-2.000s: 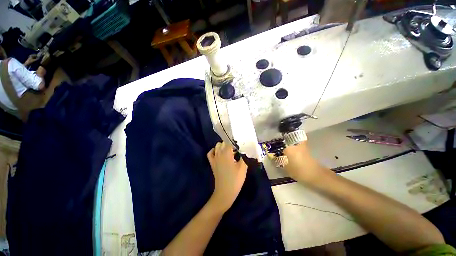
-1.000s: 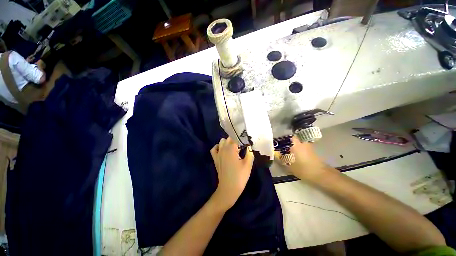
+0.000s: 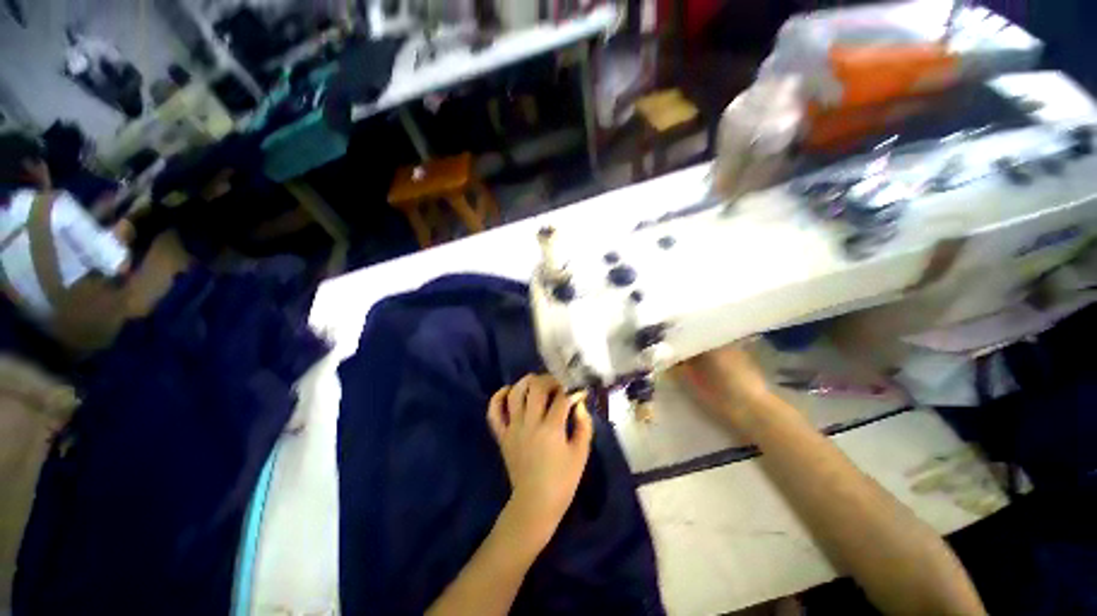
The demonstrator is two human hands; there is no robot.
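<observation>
The dark navy garment piece lies flat on the white table, its right part under the head end of the cream-white sewing machine. My left hand rests on the cloth just left of the needle area, fingers bent; the fingertips are near the needle and I cannot tell if they grip anything. My right hand reaches under the machine arm, right of the needle area. Its fingertips are hidden behind the head, so what it holds cannot be seen. The view is blurred.
A large navy garment pile is left of the table's pale blue edge. Pinkish snips lie under the arm. An orange and white package stands behind the head. A wooden stool, a teal basket and a seated person are beyond.
The view has tilted up and shifted, showing more of the workshop and the orange package. My left hand's fingers look more spread over the cloth. My right hand remains under the arm.
</observation>
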